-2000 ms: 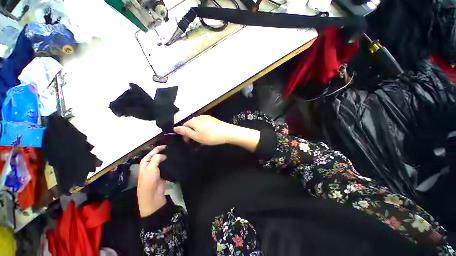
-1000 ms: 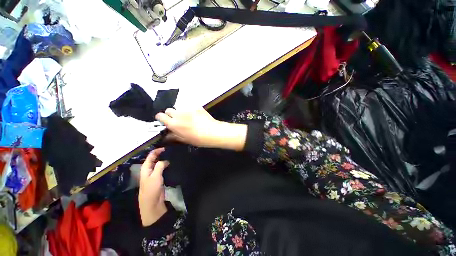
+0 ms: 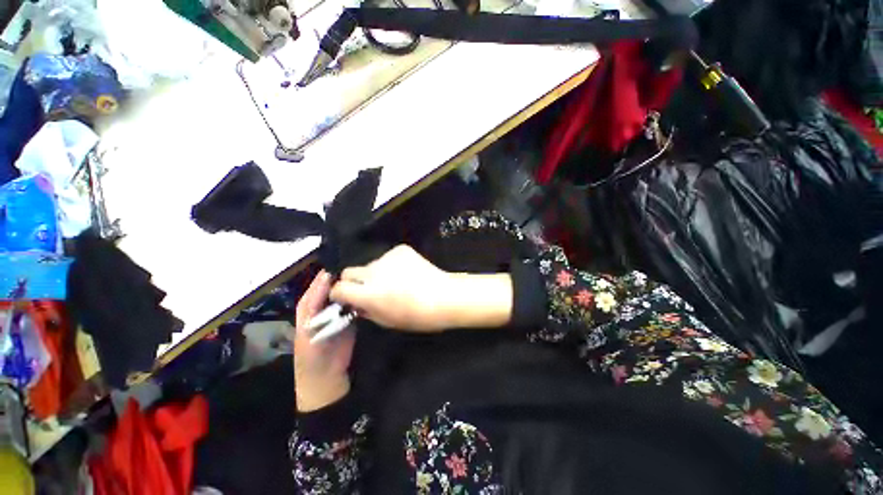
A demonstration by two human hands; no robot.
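Observation:
My right hand is closed around small silvery thread snips, whose blades stick out to the left. My left hand is just left of it, its fingertips meeting the right hand at the lower end of a black fabric piece. This piece rises over the table edge. Another black piece lies on the white table to the left and joins it by a narrow part. Black cloth in the lap is hard to separate from the dark clothing.
The sewing machine's lower parts are at the top. A long black strip crosses the table, with scissors handles behind it. A jagged black stack overhangs the left table edge. Red cloth and black plastic bags are around.
The right hand has drawn back from the table to the left hand, and the snips now show. The joined black pieces have shifted and stretched out. The whole view has moved slightly.

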